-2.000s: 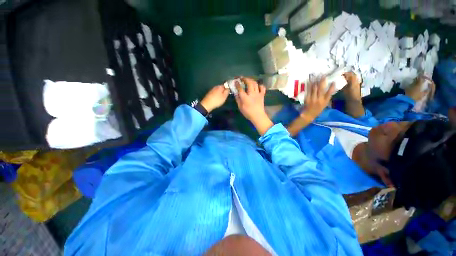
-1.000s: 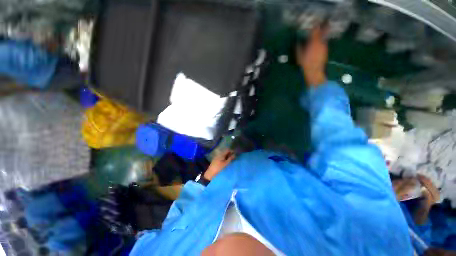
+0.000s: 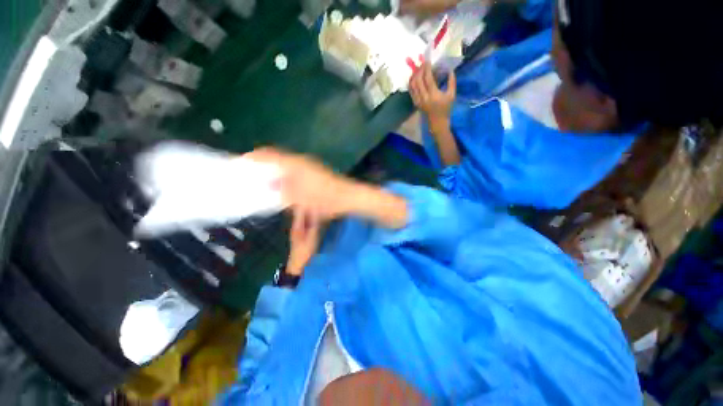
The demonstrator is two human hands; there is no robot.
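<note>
My right hand is blurred and holds a white floppy pouch or bundle by its right end, above the near corner of the black tray. My left hand is just below the right hand, partly hidden by it; whether it holds anything I cannot tell. The black tray lies at the left with white bits along its edge. Another white pouch lies at the tray's lower edge.
A coworker's hand touches a white carton with red marks on the green bench. Small white boxes lie at the upper left. Yellow sack is below the tray; an open brown carton stands at the right.
The view has turned. My right hand has come back from the far side of the bench and now holds a white pouch. One white pouch remains on the tray edge. My left hand has risen toward the right.
</note>
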